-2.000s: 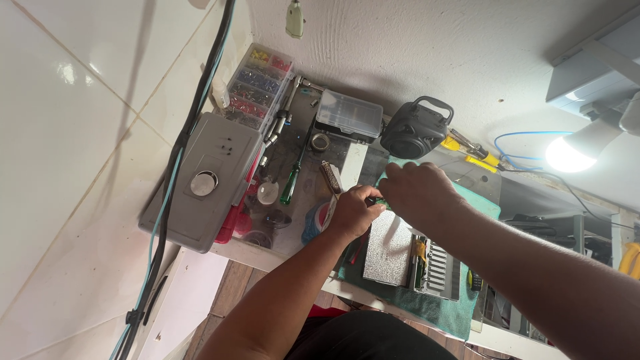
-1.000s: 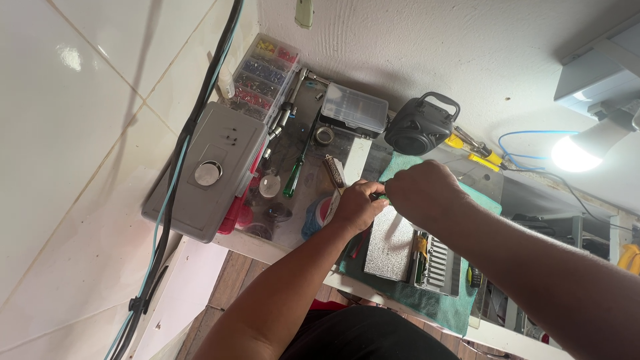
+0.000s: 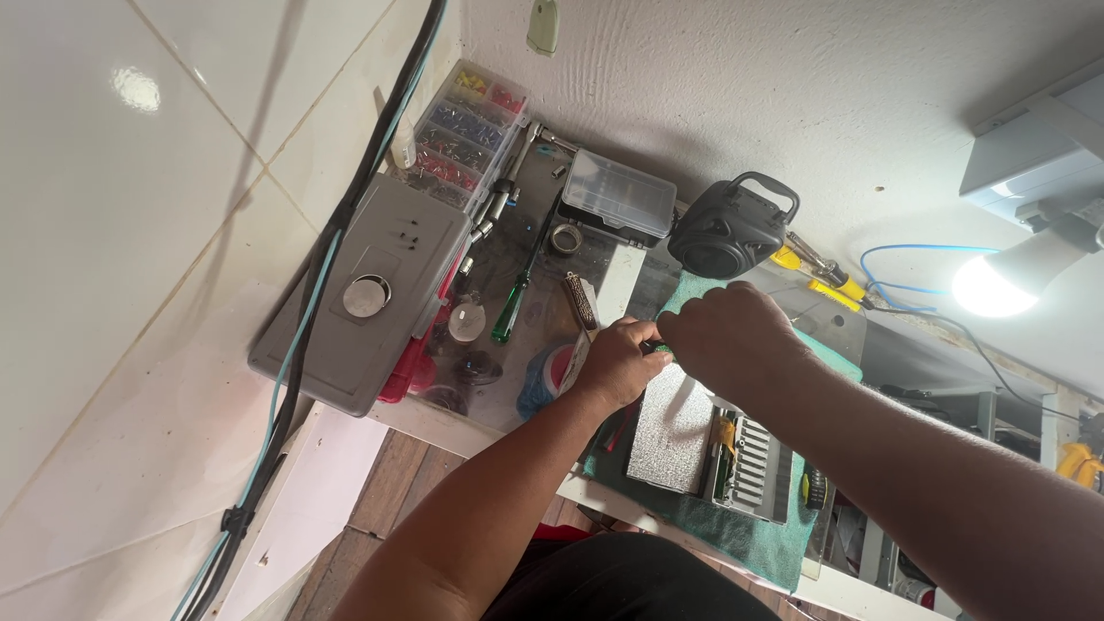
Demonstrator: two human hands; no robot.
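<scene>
My left hand (image 3: 623, 362) pinches a small green part (image 3: 661, 348) between thumb and fingers; what kind of part it is cannot be made out. Curled close against it from the right is my right hand (image 3: 729, 341), whose fingertips and anything in them are hidden. Below the hands, a metal casing with a textured silver panel (image 3: 671, 431) and a slotted metal section (image 3: 755, 470) lies on a green cloth (image 3: 759, 552). Orange tape (image 3: 727, 435) shows between the two sections.
Left of the hands are a green-handled screwdriver (image 3: 511, 312), a tape roll (image 3: 566, 239), a grey case (image 3: 371, 285) and a compartment box of terminals (image 3: 470, 129). A clear-lidded box (image 3: 619, 194) and a black speaker (image 3: 731, 226) stand behind. A lit bulb (image 3: 1000, 280) is at right.
</scene>
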